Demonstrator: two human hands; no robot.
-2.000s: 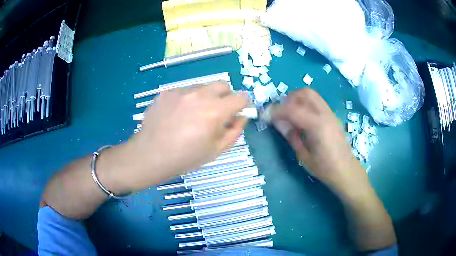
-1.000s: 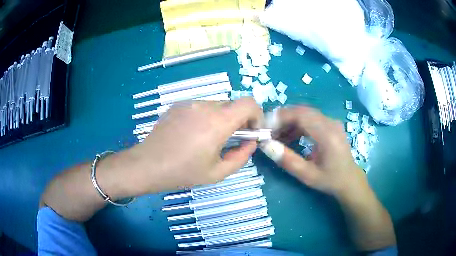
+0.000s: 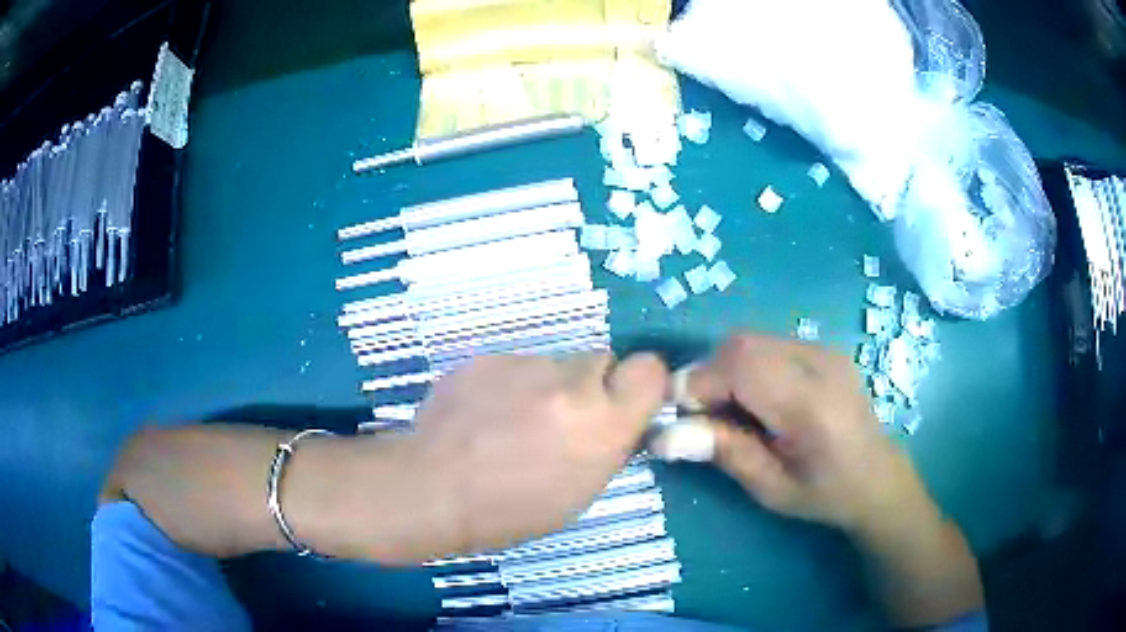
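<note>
A row of tube-and-rod assemblies (image 3: 494, 266) lies on the green mat, wide silver bodies to the right and thin stems to the left. My left hand (image 3: 525, 438) is over the lower part of the row, its thumb and fingertips closed at the right end of a tube that it mostly hides. My right hand (image 3: 790, 426), with white covers on thumb and fingertip, meets the left fingertips at that end, fingers pinched; whether a small piece is between them is hidden. White translucent square pieces (image 3: 667, 228) lie loose above the hands.
A yellow folded sheet (image 3: 543, 62) lies at the top, with one assembly (image 3: 500, 138) along its lower edge. Clear bags (image 3: 975, 228) lie at upper right, more squares (image 3: 895, 352) below them. A black tray of assemblies (image 3: 154, 241) is at left, a tray with thin rods (image 3: 1099, 253) at right.
Both hands have moved down along the row and stay together. More assemblies in the upper middle of the row now show. The tube end seen between my fingers is now mostly covered.
</note>
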